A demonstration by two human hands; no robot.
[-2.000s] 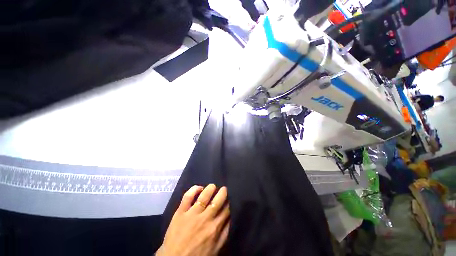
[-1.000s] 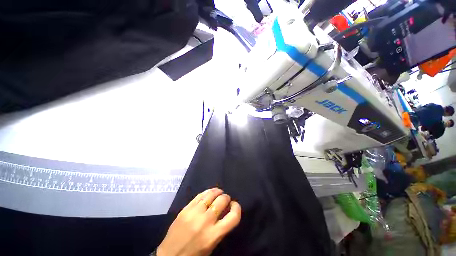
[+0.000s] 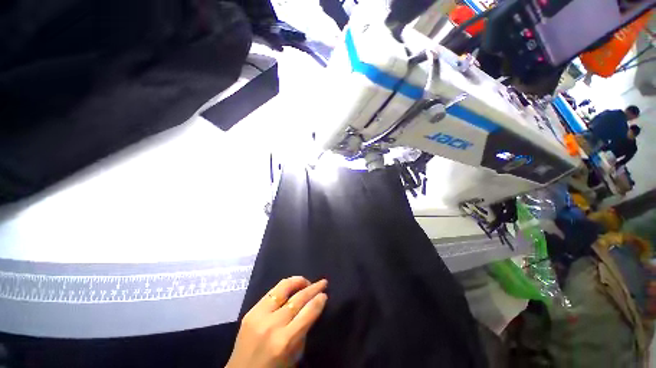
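Note:
A black garment piece (image 3: 360,266) runs from under the needle area of the white sewing machine (image 3: 424,118) down over the table edge to the bottom of the picture. My left hand (image 3: 277,320), with rings on its fingers, lies on the left part of this cloth, near the bottom. Its fingers are bent and point up and right. The thumb is hidden, so whether it pinches the cloth cannot be told. A bright light washes out the needle and presser foot. My right hand is not in view.
A large black garment pile (image 3: 108,86) covers the table's upper left, with a small black cloth piece (image 3: 244,100) beside it. A ruler strip (image 3: 122,285) lines the front edge. A lit screen (image 3: 575,32), a green basket (image 3: 519,280) and people (image 3: 611,129) are at the right.
My left hand has changed its finger pose on the cloth, now flatter than one second ago. The view has shifted, so the machine sits further left. The cloth's lie looks nearly the same.

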